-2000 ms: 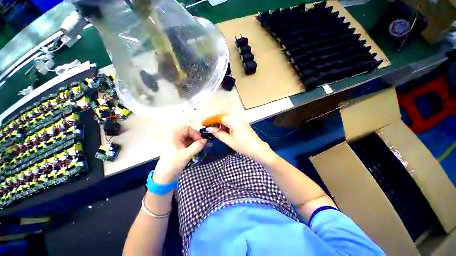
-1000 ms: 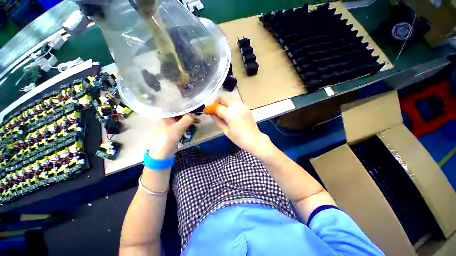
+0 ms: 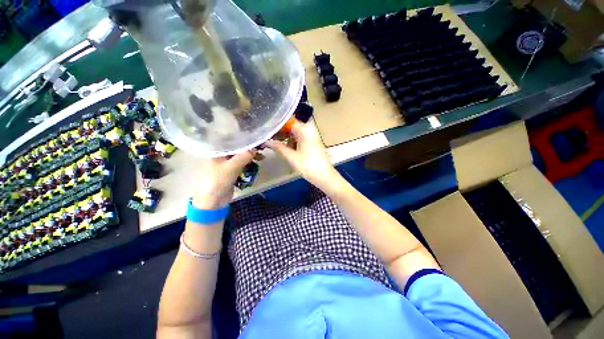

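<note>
My right hand (image 3: 304, 151) holds the orange grip of a soldering iron (image 3: 289, 127) at the right rim of the clear hood (image 3: 225, 86). The iron's tip is hidden. My left hand (image 3: 224, 173), with the blue wristband (image 3: 208, 212), is at the hood's lower rim; its fingertips are partly hidden and what they hold cannot be told. A green and black circuit board (image 3: 247, 175) shows just right of and below my left fingers. The two hands are close together.
Rows of circuit boards (image 3: 59, 189) lie on a black tray at left, with a loose pile (image 3: 147, 142) beside them. Black housings (image 3: 424, 63) stand in rows on a cardboard sheet (image 3: 364, 109), a short row (image 3: 327, 76) nearer. An open carton (image 3: 440, 225) with black parts is at lower right.
Both hands have moved from above the lap up to the hood's lower rim. The orange grip has moved up and slightly right. A circuit board now shows beside my left hand.
</note>
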